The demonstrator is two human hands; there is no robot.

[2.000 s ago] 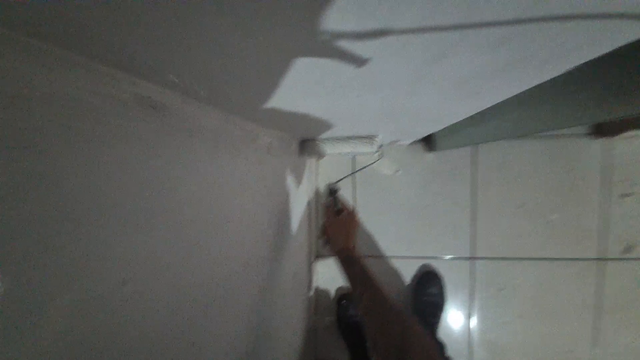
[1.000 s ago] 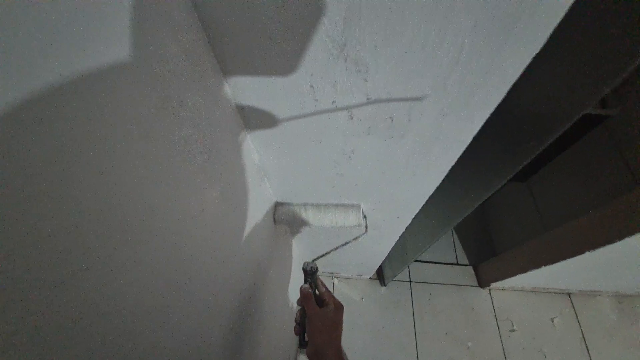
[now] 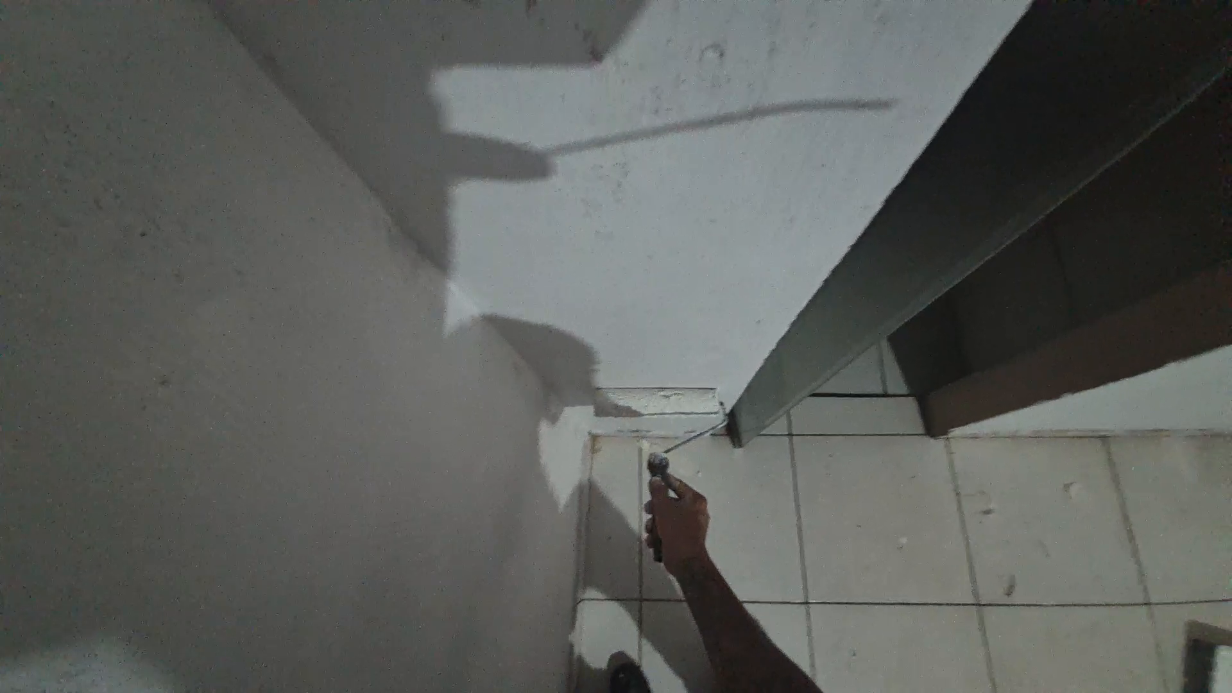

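Note:
My right hand (image 3: pixel 680 521), reaching in from the bottom, is closed around the dark handle of a paint roller (image 3: pixel 656 401). A thin wire frame runs from the handle to the right end of the white roller sleeve. The sleeve lies level against the foot of the white wall (image 3: pixel 674 260), just above the floor, between the corner with the left wall and the base of a grey door frame (image 3: pixel 828 327). Shadows fall across the wall near the corner. My left hand is not in view.
The left wall (image 3: pixel 318 433) runs down close beside the hand. Below is a light tiled floor (image 3: pixel 876 520) with specks on it. A dark shoe (image 3: pixel 628 674) shows at the bottom edge. Farther right are a brown frame (image 3: pixel 1068 361) and a dark-edged object (image 3: pixel 1208 654).
The roller, held in my right hand, has moved down the wall since one second ago, when it was higher above the floor. The view has shifted.

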